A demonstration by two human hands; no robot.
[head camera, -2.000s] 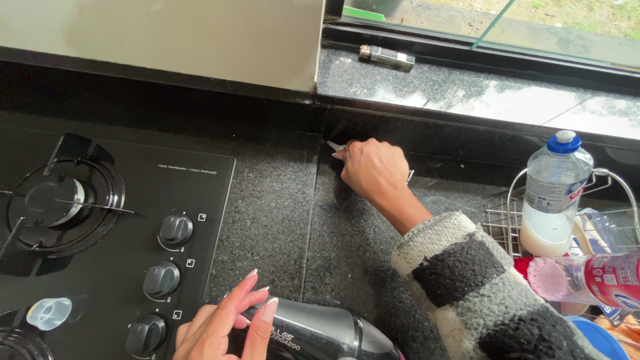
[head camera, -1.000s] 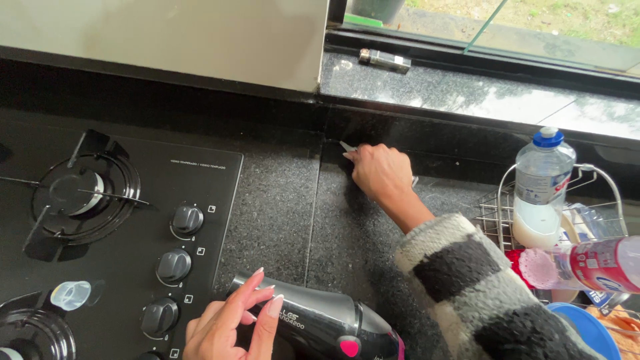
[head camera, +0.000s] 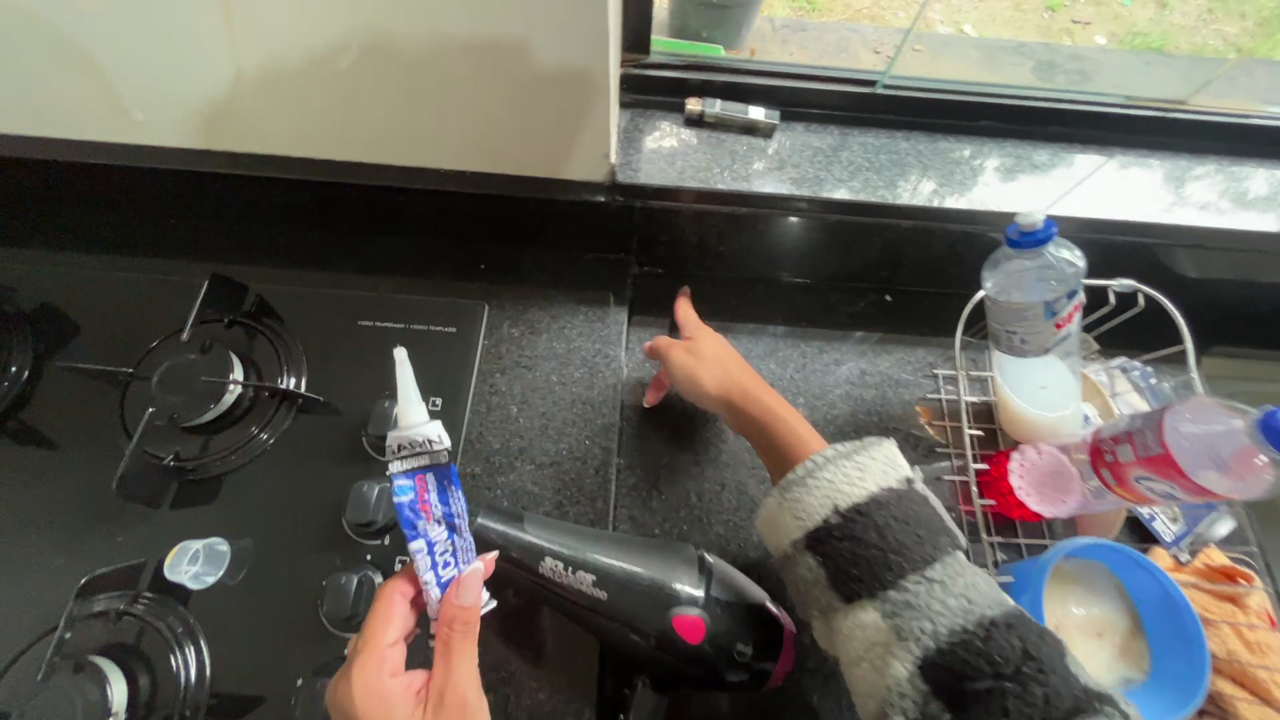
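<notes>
My left hand [head camera: 425, 640] holds a blue and white tube of silicone sealant [head camera: 435, 540], its white nozzle pointing up over the cooktop's edge. Beside it a black hair dryer [head camera: 640, 590] with a pink button lies on the dark granite countertop [head camera: 540, 400]. My right hand [head camera: 700, 360] is at the countertop near the seam by the backsplash, fingers spread, one finger pointing toward the backsplash. I see nothing in it, though its palm side is partly hidden. A fleecy checked sleeve covers that forearm.
A black gas cooktop [head camera: 300, 310] with a small clear cup [head camera: 197, 563] lies left. At right a wire dish rack [head camera: 965, 420] stands with a clear bottle [head camera: 1035, 330], a reddish bottle [head camera: 1170, 455] and a blue container [head camera: 1180, 640]. A lighter [head camera: 732, 116] rests on the windowsill.
My left hand, earlier empty by the hair dryer, now has the tube in it. The fingers of my right hand have spread, and the pale pointed piece that showed at them is no longer seen.
</notes>
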